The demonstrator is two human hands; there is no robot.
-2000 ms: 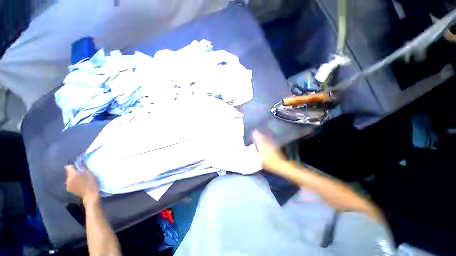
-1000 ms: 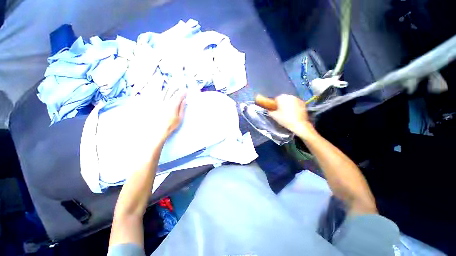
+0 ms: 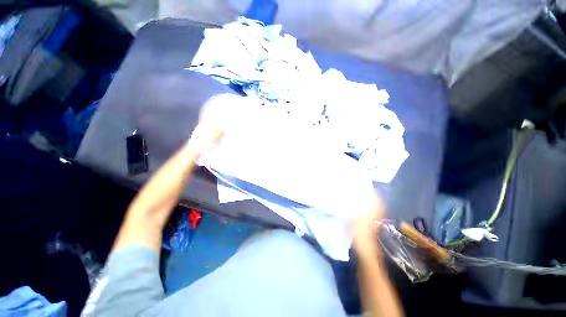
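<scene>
A pale blue shirt (image 3: 282, 145), glaring white, lies flat near the body on the padded table. My left hand (image 3: 214, 121) is at its left edge, washed out by glare, so its fingers cannot be made out. My right hand (image 3: 367, 210) is blurred at the shirt's right end; whether it grips the cloth cannot be told. The steam iron (image 3: 406, 251), with an orange-brown handle, sits just right of my right hand, not held.
A crumpled heap of light blue shirts (image 3: 267, 56) lies behind the flat shirt. A black phone-like rectangle (image 3: 136, 153) lies on the padded table (image 3: 112, 130) at left. A hose (image 3: 509, 179) and a greyish steam hose (image 3: 515, 265) run at right.
My right hand has let go of the iron and moved to the shirt's right end. My left hand has moved to the shirt's left edge. The view has turned, shifting the table.
</scene>
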